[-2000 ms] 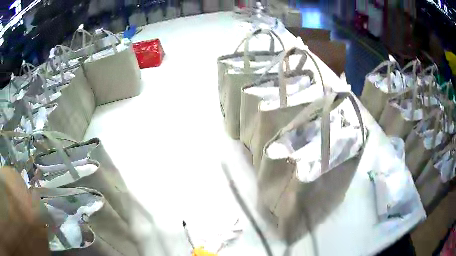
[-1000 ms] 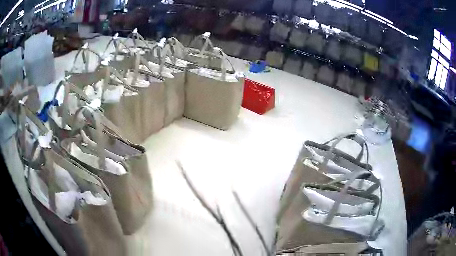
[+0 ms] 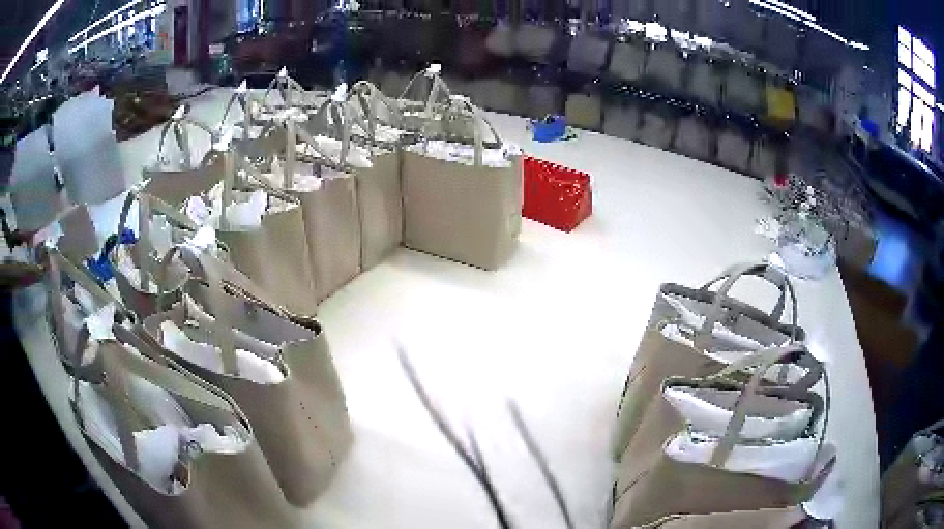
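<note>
Several grey-beige tote bags stand upright on the white table (image 3: 538, 310). The nearest left tote bag (image 3: 207, 465) shows white stuffing paper (image 3: 160, 455) in its open mouth, with another bag just behind it. A packed group runs back from there to a tote bag (image 3: 461, 207) at the middle. At the right, a tote bag (image 3: 714, 480) stands close in front of another, with a further bag's rim cut off at the bottom edge. Neither of my hands is in view.
A red box (image 3: 557, 194) stands right of the middle bag, with a blue item (image 3: 549, 128) behind it. A clear plastic bag of small parts (image 3: 802, 253) lies at the table's right edge. White sheets (image 3: 88, 150) stand far left. Dark blurred strips cross the lower middle.
My view has turned left and up from the right-hand bags and then slightly back. The orange tool and the brown shape at the left edge are out of view.
</note>
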